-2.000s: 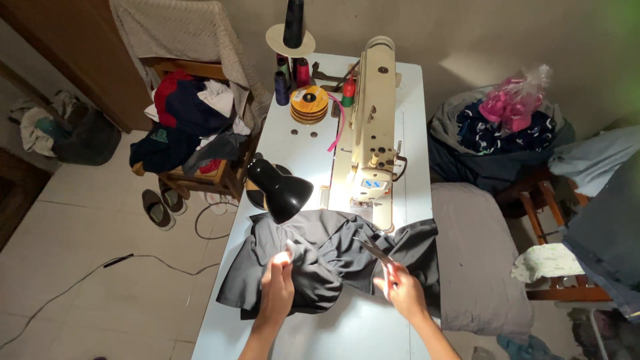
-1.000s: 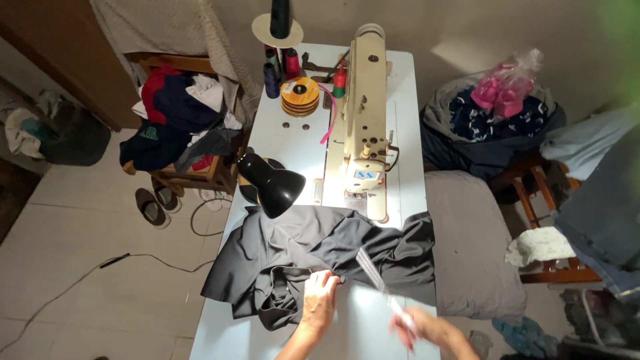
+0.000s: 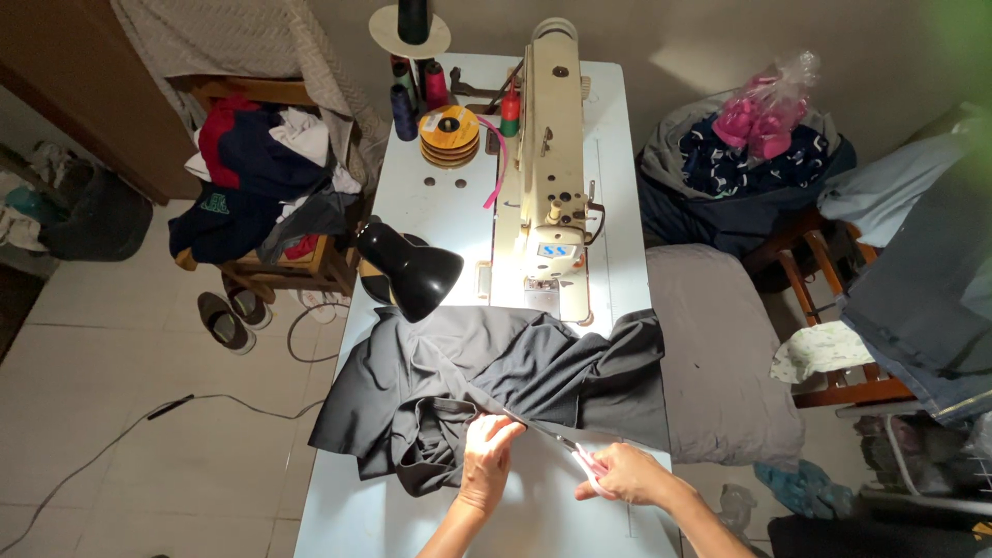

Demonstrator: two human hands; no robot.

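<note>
A dark grey garment (image 3: 496,364) lies bunched across the front of the white sewing table (image 3: 558,504). My left hand (image 3: 488,453) pinches its near edge, left of centre. In my right hand (image 3: 624,477) is a pair of scissors with pink handles (image 3: 590,469); the blades point up and left and their tips lie at the cloth beside my left fingers. Whether the blades are parted is hard to tell. Behind the garment stands an industrial sewing machine (image 3: 552,155), with a lit black lamp (image 3: 418,271) to its left.
Ribbon rolls (image 3: 449,136), thread cones (image 3: 403,112) and a red and green bottle (image 3: 509,112) stand at the table's back left. A chair with clothes (image 3: 263,170) is at the left, a grey cushion (image 3: 721,356) at the right. A cable (image 3: 170,404) crosses the floor.
My right hand has brought the scissors from beside the cloth, where they were a second ago, up and left to its edge. My left hand stays on the garment.
</note>
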